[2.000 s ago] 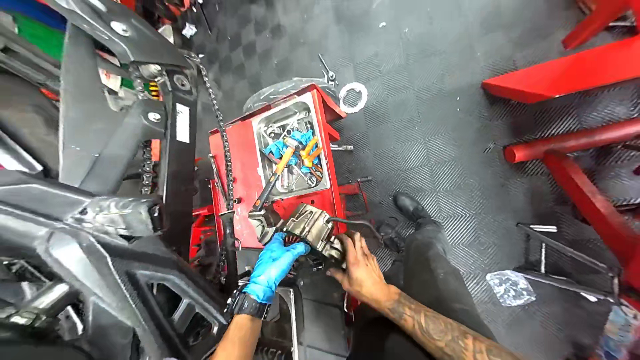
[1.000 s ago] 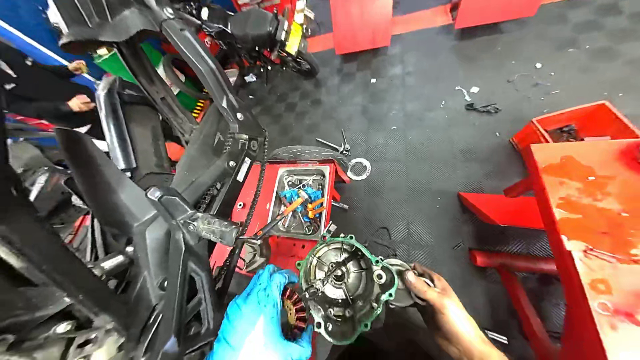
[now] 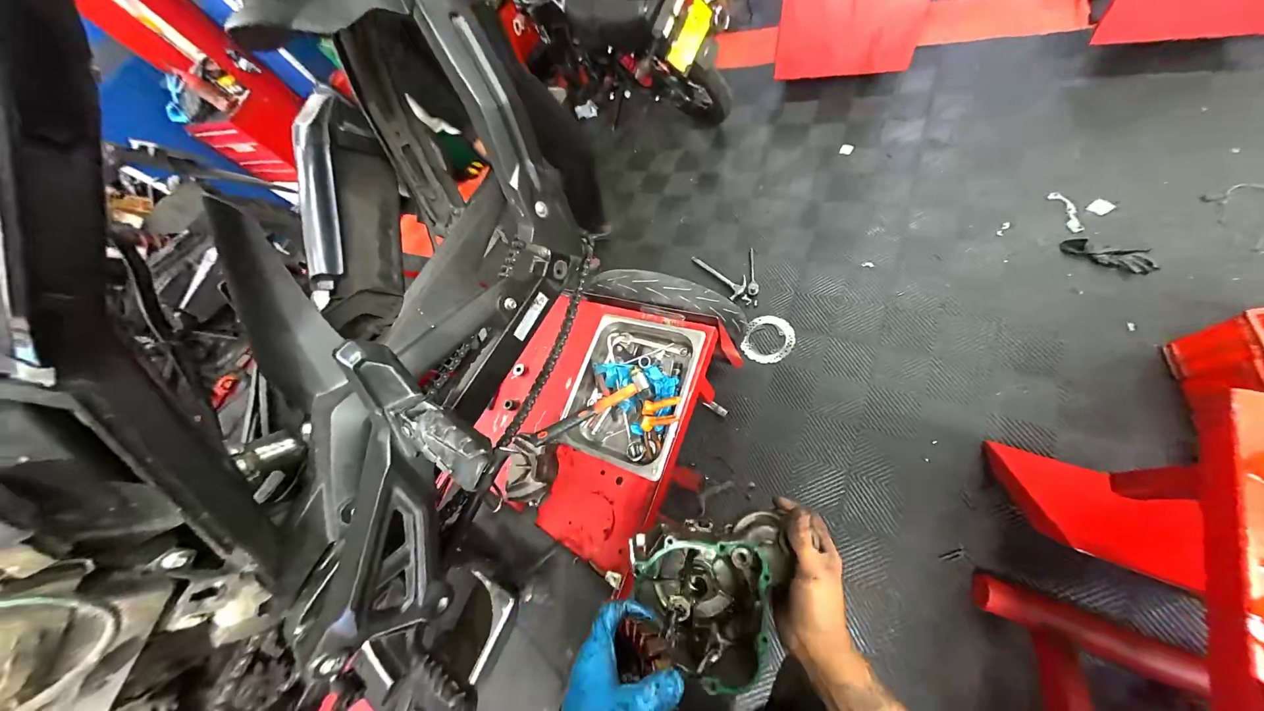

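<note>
A metal engine side cover (image 3: 706,602) with a green gasket edge is held low in front of me, its hollow inner side facing up. My right hand (image 3: 818,592), bare, grips the rounded outer part of the cover at its right side. In a blue glove, my left hand (image 3: 617,667) holds a stator coil (image 3: 640,647) with copper-coloured windings, close to the cover's left edge. Beyond the cover, a metal tray (image 3: 647,395) of tools, with an orange-handled hammer (image 3: 617,397) and blue gloves (image 3: 632,375), is set in a red lift platform (image 3: 583,494).
The motorcycle's black frame and hanging chain (image 3: 548,365) stand at my left. A tyre (image 3: 657,286) and a brake disc (image 3: 768,340) lie beyond the tray. Red metal stands (image 3: 1096,523) are at the right. A black glove (image 3: 1108,255) lies on the floor. A person's dark-clothed leg (image 3: 573,148) shows behind the frame.
The stator shows beside the cover one second ago too, in my gloved left hand. The cover has turned in my right hand. The view has shifted.
</note>
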